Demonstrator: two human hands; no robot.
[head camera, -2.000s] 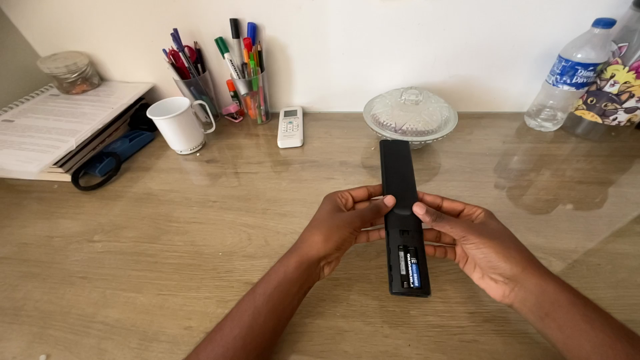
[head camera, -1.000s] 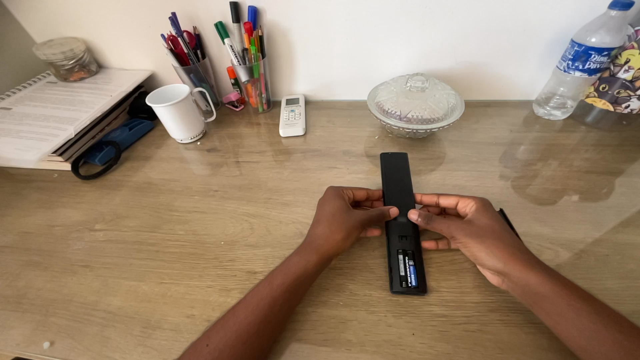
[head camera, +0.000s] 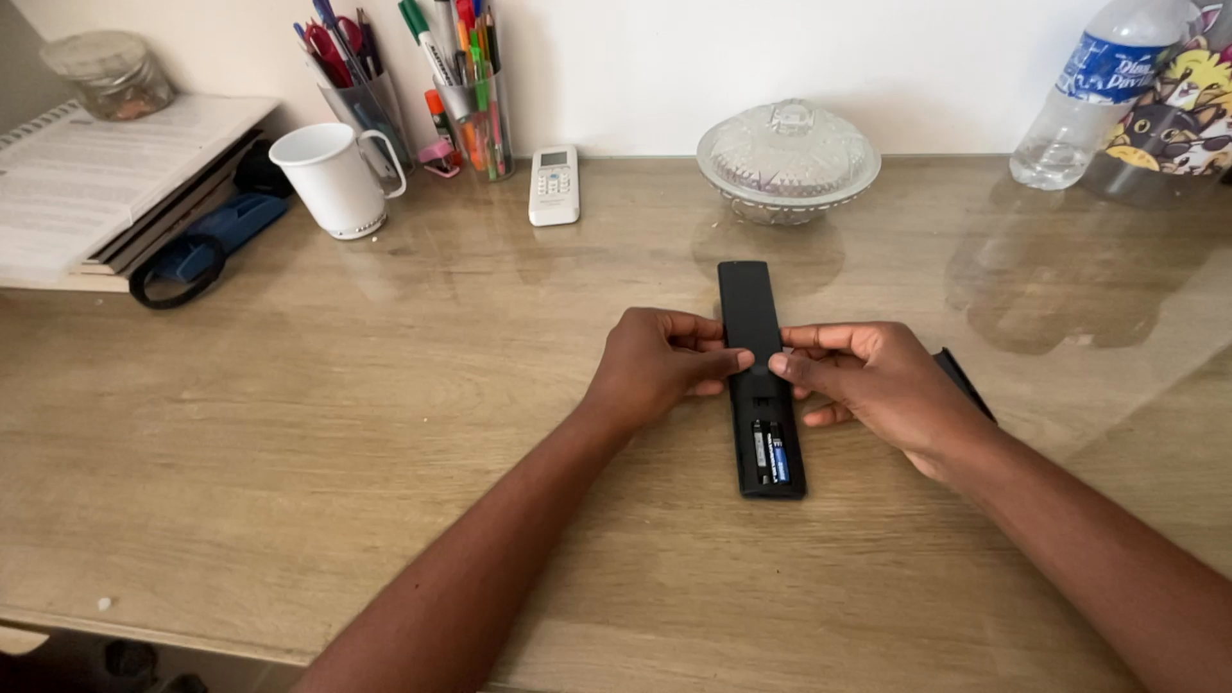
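A black remote control (head camera: 749, 303) lies back side up, its battery bay open at the near end with two batteries (head camera: 771, 452) visible in it, one partly blue. From the left, my left hand (head camera: 659, 366) grips its edge, thumb on the back. My right hand (head camera: 857, 375) grips the opposite edge, thumb near the other thumb. Whether the remote rests on the wooden table or is slightly raised is hard to tell. A thin black piece, probably the battery cover (head camera: 964, 385), shows partly behind my right hand.
Along the back stand a white mug (head camera: 332, 183), pen holders (head camera: 486, 130), a white remote (head camera: 554, 188), a lidded glass bowl (head camera: 789, 159) and a plastic bottle (head camera: 1078, 106). Papers (head camera: 106, 183), a glass jar (head camera: 111, 77) and a blue object with a black loop (head camera: 217, 236) are at left. The table's front edge (head camera: 154, 635) shows lower left.
Both hands keep their hold on the black remote. The thin black piece by my right hand shows more than one second ago; it was not visible two seconds ago.
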